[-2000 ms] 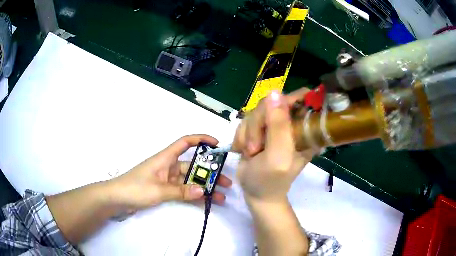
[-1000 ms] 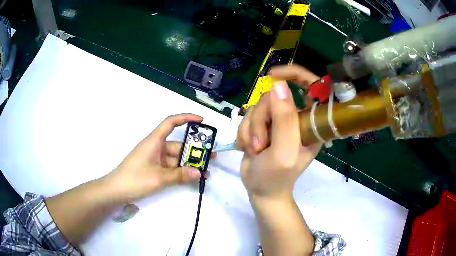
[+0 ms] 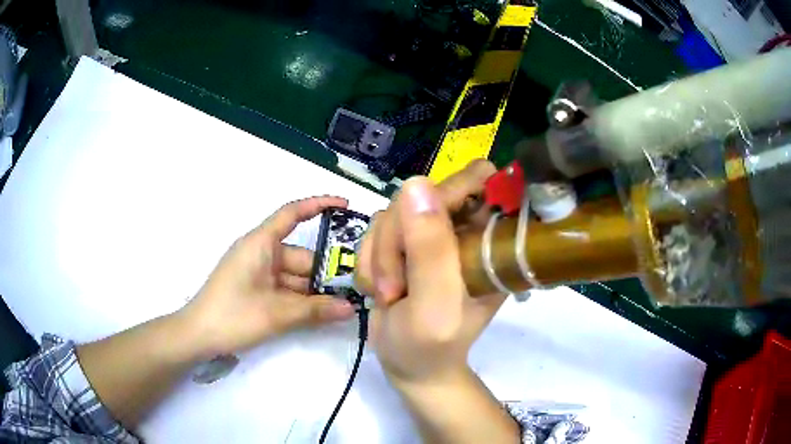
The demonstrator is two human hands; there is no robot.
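My left hand (image 3: 251,277) holds an open black power adapter (image 3: 323,251) by its edges above the white sheet, with the circuit board facing up. A yellow-taped transformer (image 3: 340,261) shows on the board. A black cord (image 3: 360,347) hangs from the adapter's lower end. My right hand (image 3: 425,277) grips the front of the glue gun's amber barrel (image 3: 572,251), with a red piece (image 3: 504,188) and white cable ties on it. My right fingers cover the right side of the board. The nozzle is mostly hidden; a pale bit shows at the board's lower part.
The white sheet (image 3: 130,191) lies under my hands. Beyond it, on the dark green bench (image 3: 217,52), are a grey-black adapter unit (image 3: 360,133) with dark cords and a yellow-black striped bar (image 3: 468,143). A red basket (image 3: 750,395) is at the lower right.
My right hand and the gun have moved left and slightly down, now overlapping the adapter's right side. The held adapter has stayed nearly in place since one second ago, after moving up and left earlier.
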